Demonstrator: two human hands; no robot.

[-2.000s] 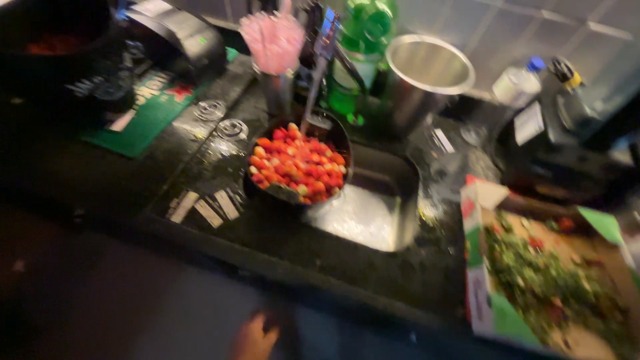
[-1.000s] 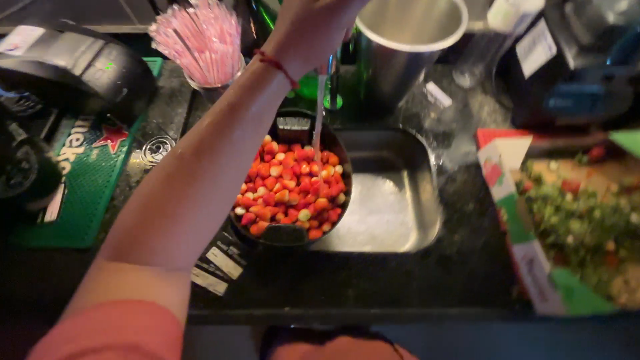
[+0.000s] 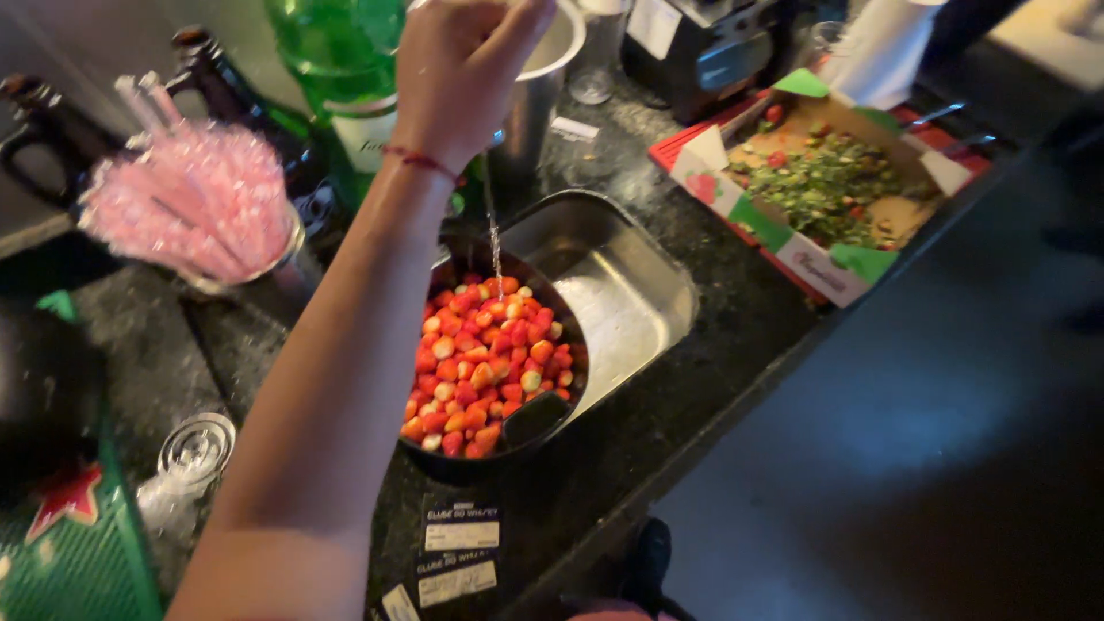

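My left hand (image 3: 470, 73), with a red cord on its wrist, is raised at the top edge of the view, above and behind the sink. Its fingers are partly cut off, so what they touch is hidden. Below it a thin stream of water (image 3: 494, 241) falls into a black pot (image 3: 576, 332) full of hulled strawberries (image 3: 483, 362). The pot stands over the left part of a steel sink basin (image 3: 660, 285), and my forearm covers its left edge. My right hand is not in view.
Left are pink wrapped straws (image 3: 194, 203), dark bottles (image 3: 228, 86), a metal strainer (image 3: 197, 444) and a green bar mat (image 3: 78, 552). Behind stand a green plastic bottle (image 3: 341, 52) and a steel cup (image 3: 528, 112). A carton of strawberry tops (image 3: 819, 185) lies right; printed cards (image 3: 461, 535) lie in front.
My left arm, not over the sink two seconds ago, has reached up across the pot and stays raised there. The view has swung and tilted.
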